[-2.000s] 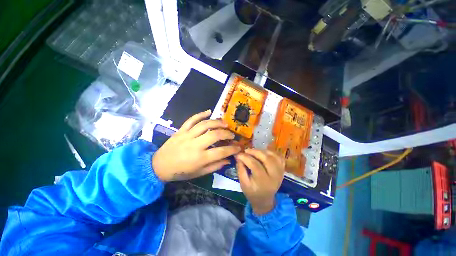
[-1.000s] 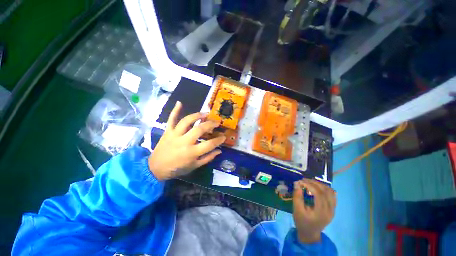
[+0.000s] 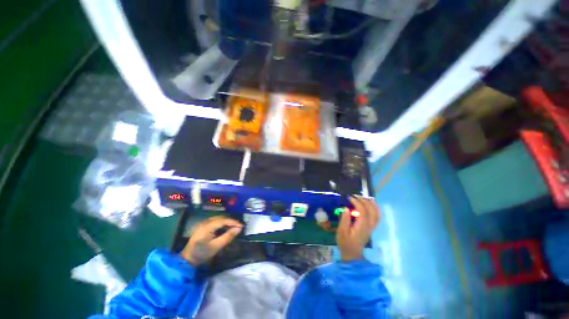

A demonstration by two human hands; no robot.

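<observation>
The left orange fixture (image 3: 244, 122) with a black centre and the right orange fixture (image 3: 301, 124) sit on the silver plate (image 3: 272, 134), which is blurred and lies back under the machine head. My right hand (image 3: 358, 228) is at the right end of the blue control panel (image 3: 237, 200), its fingertips beside the green-lit button (image 3: 339, 212) and red-lit button (image 3: 355, 214). Whether it presses one cannot be told. My left hand (image 3: 211, 238) is below the panel, fingers curled with the tips near each other. Whether anything is in it cannot be told.
Clear poly bags (image 3: 118, 193) and a blister tray (image 3: 87, 112) lie on the green bench at left, with a crumpled white sheet (image 3: 100, 274) nearer. A small parts tray (image 3: 354, 163) is at the machine's right corner. White frame posts flank the machine. A red stool (image 3: 515, 261) stands at right.
The plate with both fixtures has moved back, uncovering the machine's dark front top. My left hand has left the left fixture and come down below the panel. My right hand went to the panel's right end.
</observation>
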